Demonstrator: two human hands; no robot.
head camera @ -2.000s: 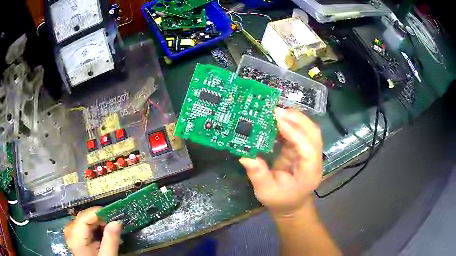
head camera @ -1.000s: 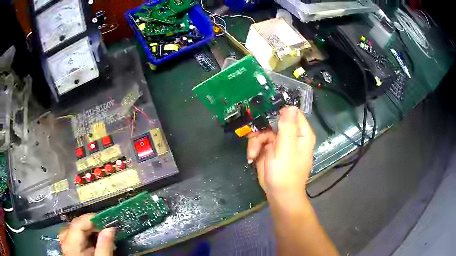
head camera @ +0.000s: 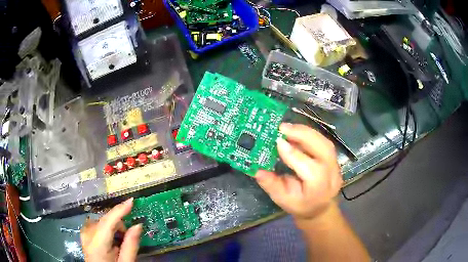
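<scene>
My right hand (head camera: 308, 171) holds a green circuit board (head camera: 231, 123) by its right edge, raised above the bench. The face with black chips is towards me. My left hand (head camera: 113, 233) is at the bottom left, with thumb and fingers at the left edge of a second green circuit board (head camera: 167, 217). That board is low over the mat, chip side up. Whether it touches the mat cannot be told. The raised board partly hides the red power rocker switch of the test fixture behind it.
The test fixture (head camera: 66, 192) with red push buttons (head camera: 131, 161) is at left, panel meters (head camera: 108, 48) behind. A blue parts bin (head camera: 200, 50), a clear component box (head camera: 346, 102), a white box (head camera: 323, 38), slim tools (head camera: 336, 140) and a black cord (head camera: 408, 117) lie beyond and right.
The right board has turned from its component side back to its chip side. The left board now shows more of its face. The whole view has shifted.
</scene>
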